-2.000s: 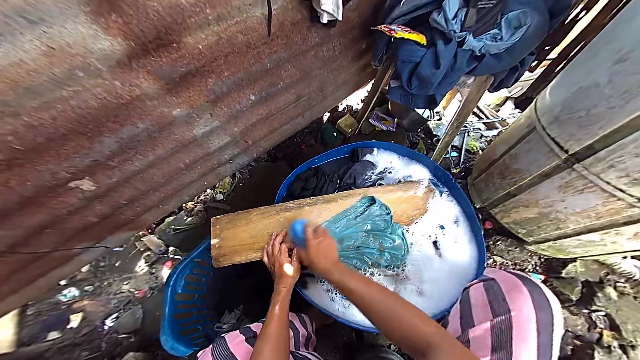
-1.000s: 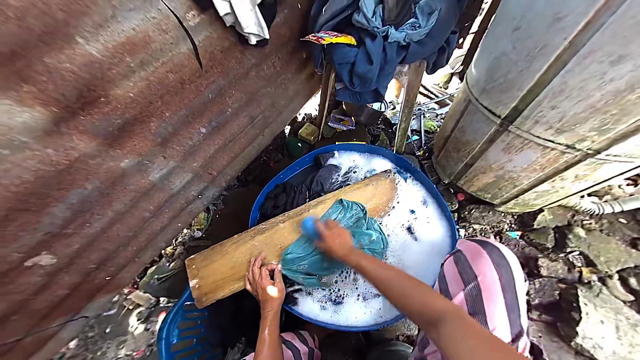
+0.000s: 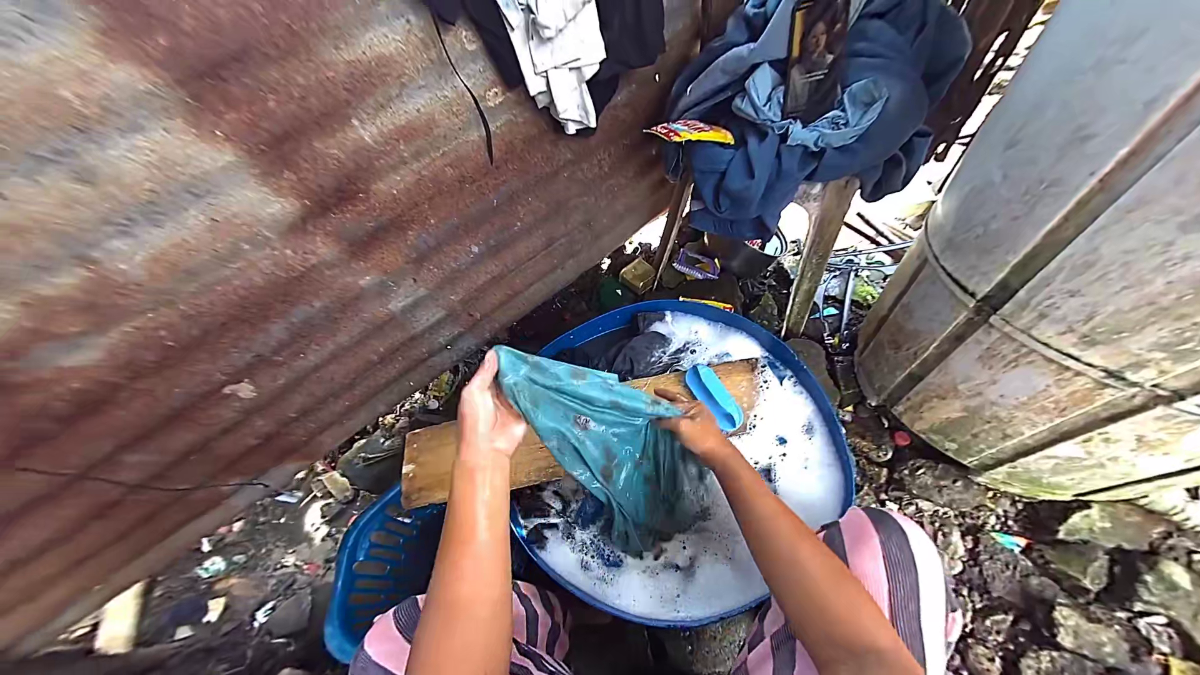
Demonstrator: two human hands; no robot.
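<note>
A wet teal cloth garment (image 3: 605, 431) is stretched between my two hands, its lower part hanging over the suds. My left hand (image 3: 489, 408) grips its upper left corner, above the wooden board. At the right, my right hand (image 3: 692, 424) pinches another edge of it. A blue scrub brush (image 3: 714, 397) lies on the right end of the wooden board (image 3: 450, 466), just beyond my right hand. The board rests across a round blue tub (image 3: 848, 450) of soapy water (image 3: 797, 469). Dark wet clothing (image 3: 642, 354) sits at the tub's far side.
A rusty corrugated metal sheet (image 3: 234, 281) slopes along the left. A blue plastic basket (image 3: 384, 562) stands at the tub's lower left. Denim clothes (image 3: 750, 178) hang on a wooden stand (image 3: 820, 253) behind. A large metal tank (image 3: 1059, 281) is at the right, above rocky ground (image 3: 1078, 562).
The blue brush has left my right hand and now lies on the board. Both hands have lifted the teal garment, which was on the board before, and spread it.
</note>
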